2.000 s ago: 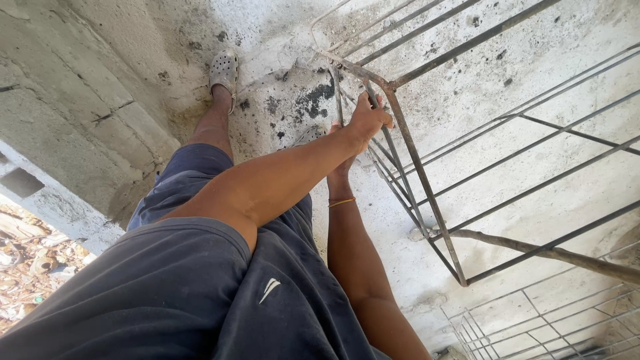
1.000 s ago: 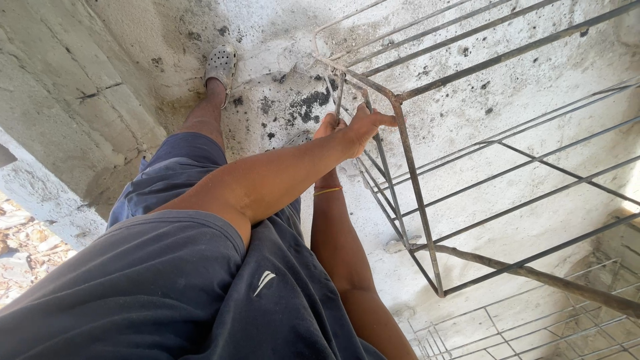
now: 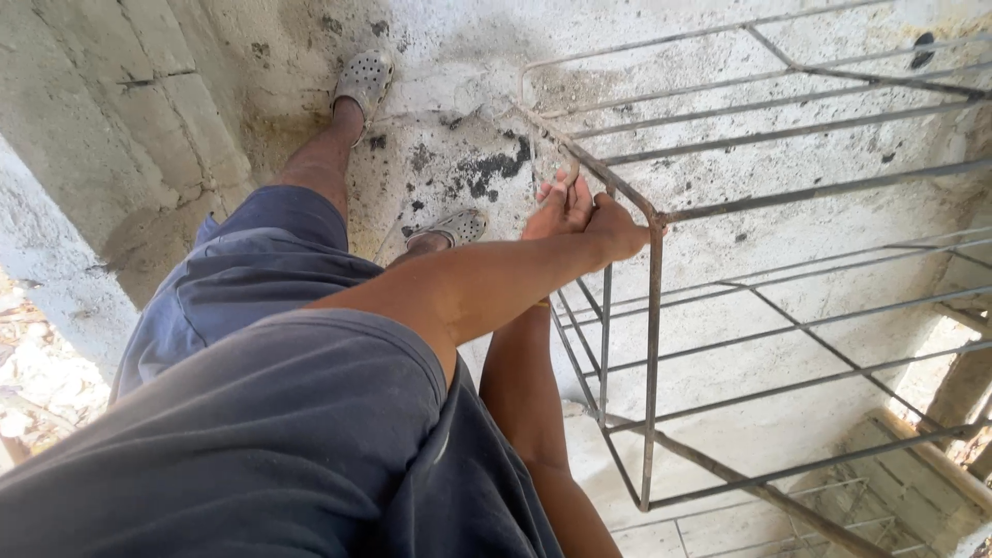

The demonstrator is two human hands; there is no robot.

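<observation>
A long cage of thin steel bars (image 3: 652, 333), with a bent rectangular end, stands at the right of the head view. My left hand (image 3: 620, 225) is closed around the bars at its corner, just below the upper end bar. Close beside it on the left, my right hand (image 3: 554, 209) has its palm partly turned up and its fingers curled near the inner bar. Whether those fingers hold anything is unclear, since my left hand and the bars partly hide them. A thin yellow band (image 3: 544, 303) circles my right wrist.
A wooden pole (image 3: 763, 492) runs beneath the cage at lower right, near more thin bars (image 3: 821, 504). My feet, in perforated clogs (image 3: 364, 81), are on a stained pale concrete floor (image 3: 465, 46). A block wall (image 3: 101, 116) rises at left, with rubble (image 3: 31, 364) beyond its edge.
The view has shifted, showing more of the cage and my second clog. My right hand, earlier largely behind the bars and my left hand, now shows its palm and curled fingers. My left hand remains at the cage's corner.
</observation>
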